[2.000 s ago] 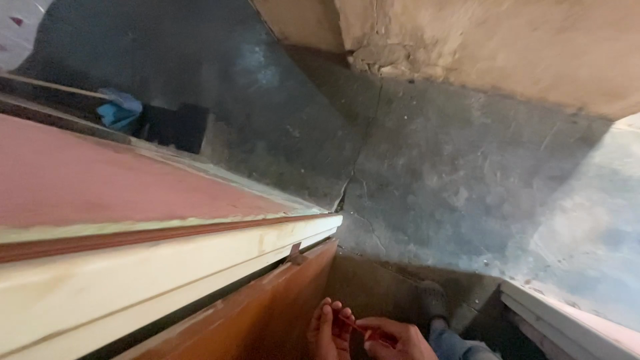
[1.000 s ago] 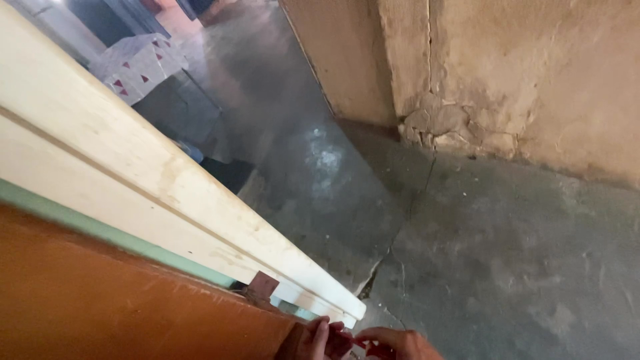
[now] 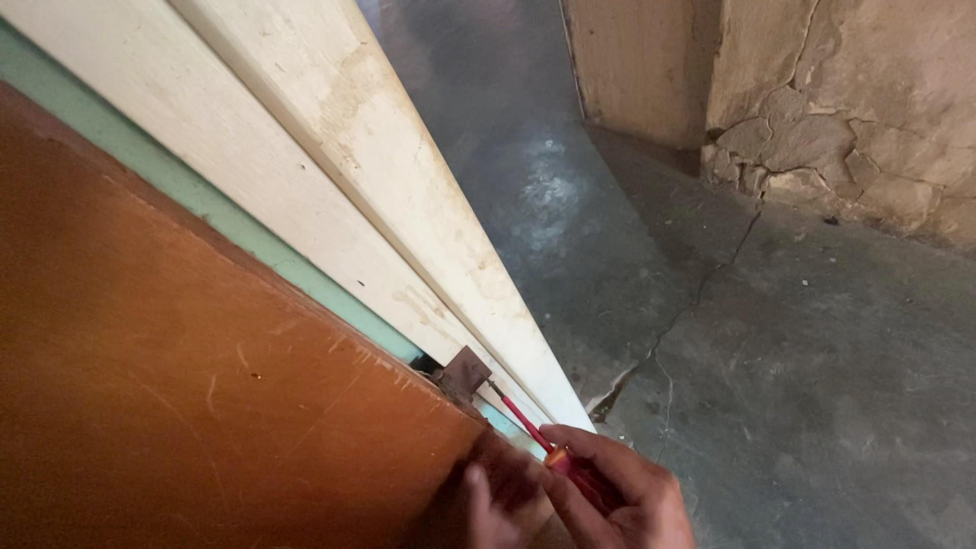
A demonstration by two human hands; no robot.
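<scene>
A screwdriver with a red insulated shaft [image 3: 526, 421] is in my right hand [image 3: 621, 488], fingers closed around its red and orange handle. Its tip meets or lies very close to the lower right edge of a brown metal hinge [image 3: 466, 374]. That hinge sits between the orange-brown wooden door [image 3: 252, 366] and the cream door frame [image 3: 396, 229]. My left hand [image 3: 496, 507], blurred and partly cut off by the lower edge, is beside the door just left of the screwdriver handle; whether it holds anything is unclear.
A pale green strip [image 3: 229, 229] shows between door and frame. To the right lies a dark concrete floor [image 3: 801, 366] with a long crack. At the upper right stands a beige wall [image 3: 900, 91] with cracked, broken plaster near its base.
The view has swung and come closer to the hinge. My hands were together near the door's lower end; now the right hand holds the screwdriver up at the hinge, the left lower and apart.
</scene>
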